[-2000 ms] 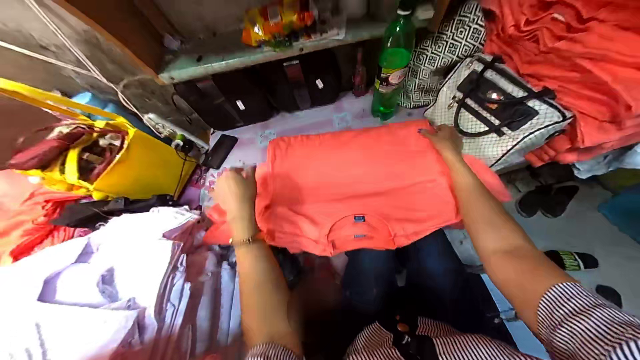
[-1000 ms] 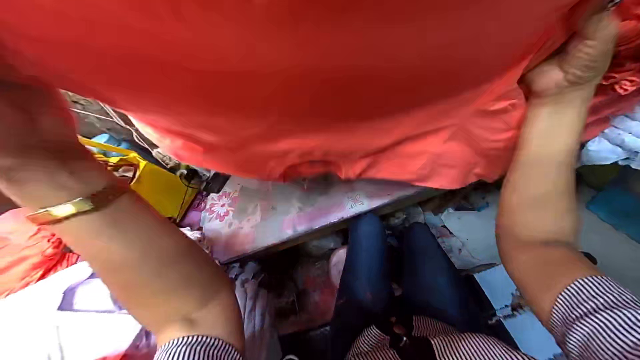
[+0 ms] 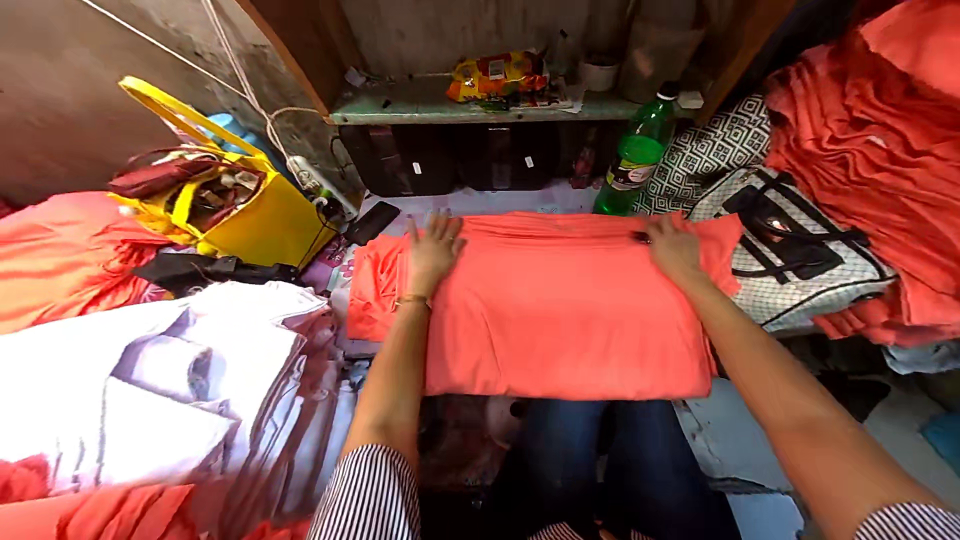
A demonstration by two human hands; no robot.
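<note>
A coral T-shirt (image 3: 562, 322) lies spread over the low table and hangs toward my knees, its sleeves out at both sides. My left hand (image 3: 435, 251) rests flat on its upper left part, fingers apart, with a bracelet at the wrist. At the upper right of the cloth is my right hand (image 3: 673, 247), with a small dark thing by its fingers; whether it pinches the fabric cannot be told. The collar seen earlier does not show.
A yellow bag (image 3: 277, 217) and a phone (image 3: 373, 223) are at left, above a stack of white garments (image 3: 172, 375). Behind stand a green bottle (image 3: 637, 157), black speakers (image 3: 495, 157) and a shelf (image 3: 420, 111). Right are a checked handbag (image 3: 810, 255) and piled coral garments (image 3: 885, 165).
The coral shirt, held up in front of me a second ago, is down on the table. Its collar, at the near edge two seconds ago, no longer shows there. Both hands have come down onto it.
</note>
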